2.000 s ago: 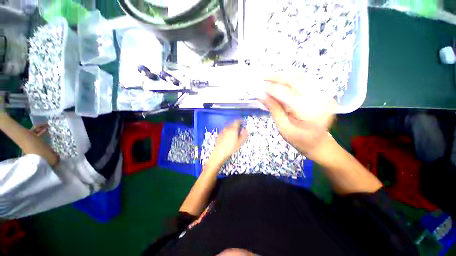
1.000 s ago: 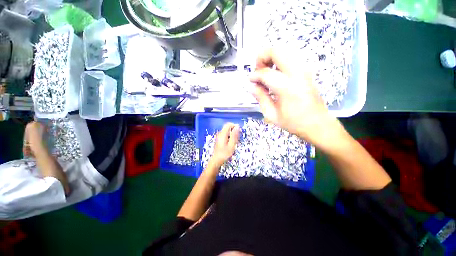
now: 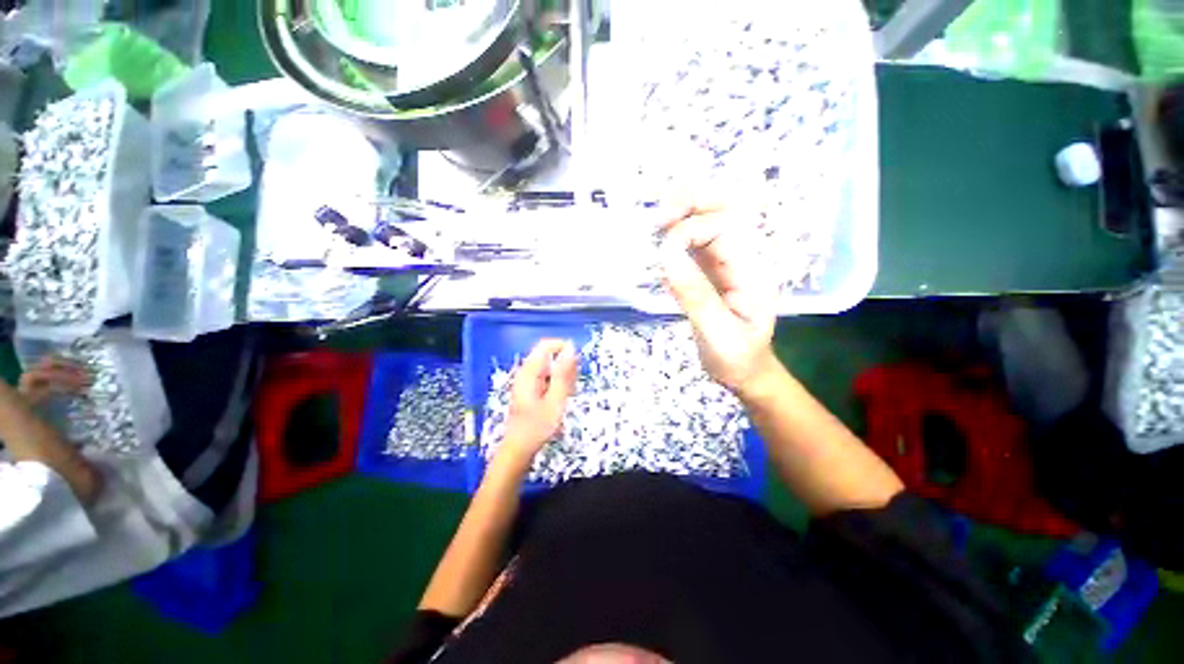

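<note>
My left hand [image 3: 542, 396] is over the left part of the blue parts bin [image 3: 478, 340] at my lap, which is full of small white-and-silver workpieces [image 3: 649, 402]. Its thumb and fingers are close together; whether a piece is between them cannot be made out. My right hand [image 3: 712, 292] is raised at the bench edge, in front of the large clear tub [image 3: 851, 195] heaped with parts. Its fingertips are by the right end of the bright metal fixture [image 3: 519, 247]; glare hides whether they hold a piece.
The silver bowl feeder [image 3: 481, 123] stands behind the fixture. Dark knobs [image 3: 370, 231] are at its left. Two clear boxes [image 3: 188, 272] and a long tub of parts [image 3: 65, 208] stand farther left, beside a neighbour's arm [image 3: 46, 435]. Red stools [image 3: 312, 422] are below.
The whole view has shifted, so the bench things sit farther left and slightly lower. My right hand has drawn back from over the clear tub. My left hand stays over the bin.
</note>
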